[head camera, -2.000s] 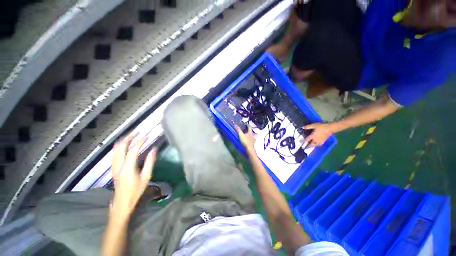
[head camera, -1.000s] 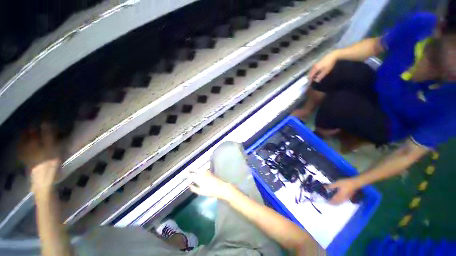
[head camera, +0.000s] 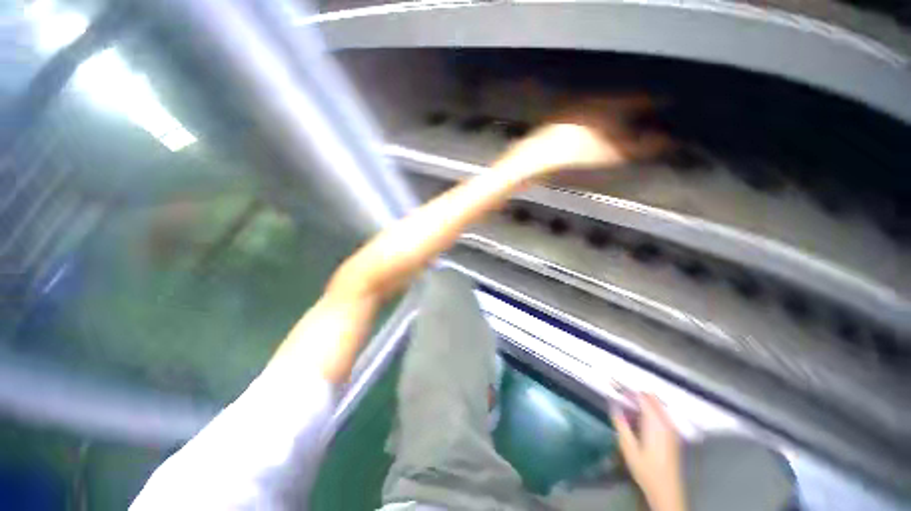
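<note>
My left hand (head camera: 619, 135) is motion-blurred inside the upper opening of the rack, over a shelf (head camera: 729, 195) with rows of dark squares. Whether it holds anything cannot be seen. My left arm crosses the lower tiers. My right hand (head camera: 651, 439) is low at the right, by the white bottom rail (head camera: 579, 359), fingers apart, with nothing visible in it. Another tier with small dark squares (head camera: 639, 247) runs below the upper shelf.
A clear door panel (head camera: 200, 269) in a pale metal frame (head camera: 320, 120) stands at the left, beside the rack. My knees are close to the rack's bottom rail. Green floor (head camera: 544, 414) shows between my legs. The blue bin and the other worker are out of view.
The view has swung left, so the bin and the other worker have left the picture and the door has come in. My left hand is still at the upper opening, my right hand near the bottom rail.
</note>
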